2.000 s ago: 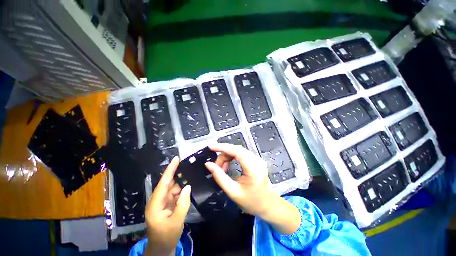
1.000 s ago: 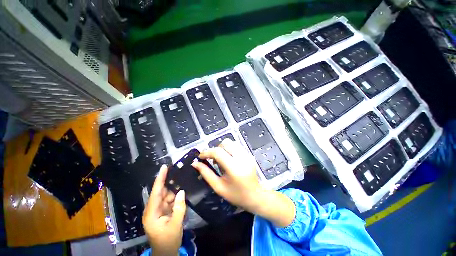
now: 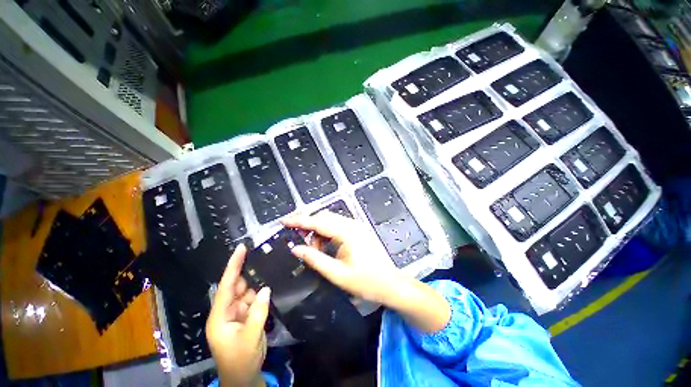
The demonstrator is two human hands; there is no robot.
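Observation:
My left hand [image 3: 241, 317] grips the left edge of a thin black sheet [image 3: 276, 264] between thumb and fingers. My right hand [image 3: 341, 257] holds its upper right edge, thumb and fingertips close together. The sheet has a pale square and small copper-coloured dots. It is above the lower row of the near blister tray [image 3: 350, 198], hiding part of it. Black phone housings [image 3: 264, 184] with pale squares fill the tray's upper row. Another black sheet [image 3: 182, 264] lies across the tray's left pockets. Whether a small piece is at my right fingertips, I cannot tell.
The right blister tray [image 3: 432, 151], filled with housings, stands at an angle on the right. Black sheets [image 3: 87, 261] lie on the orange-brown board [image 3: 38, 355] at left, with shiny film beside them. A grey perforated cabinet [image 3: 68, 121] stands at upper left, by the green mat [image 3: 303, 68].
The view has shifted, so the trays sit further left in the picture. Both hands still hold the sheet, which is now tilted a little differently, and the right hand's fingers have shifted slightly along its edge.

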